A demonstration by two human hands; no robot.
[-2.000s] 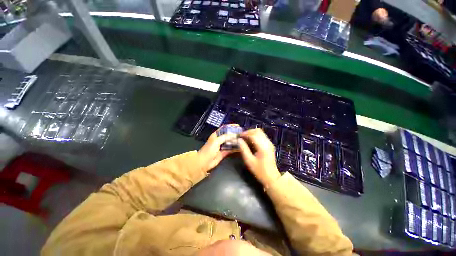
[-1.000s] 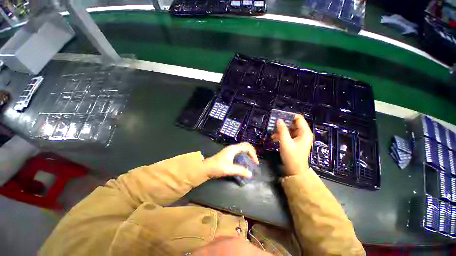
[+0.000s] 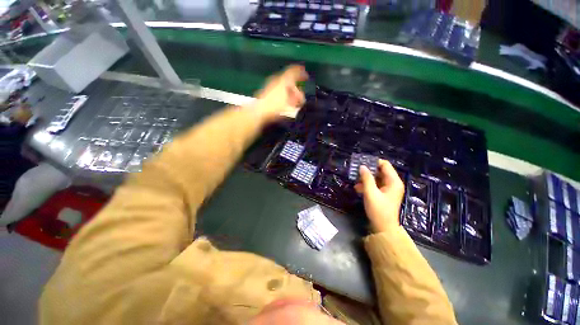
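Observation:
The black housing tray (image 3: 445, 149) lies in front of me. Two keypads sit in housings at its left end, one (image 3: 292, 150) above the other (image 3: 304, 171). My right hand (image 3: 380, 187) holds a keypad or keypad-fitted housing (image 3: 364, 166) by its lower edge, over the tray's near row; whether it touches the pocket is unclear. My left hand (image 3: 284, 95) is blurred, stretched out over the tray's far left corner, fingers apart, with nothing visible in it. A loose keypad pile (image 3: 316, 226) lies on the bench at the near tray edge.
The keypad tray (image 3: 560, 254) is at the right edge, with a small keypad pile (image 3: 519, 218) beside it. An empty clear tray (image 3: 130, 130) lies left. The green belt (image 3: 210, 57) runs beyond. A red stool (image 3: 60, 216) stands lower left; another filled tray (image 3: 302, 20) is across.
My left hand has let go of the keypads, now loose on the bench, and moved up to the tray's far left corner. My right hand stays over the near row with its piece.

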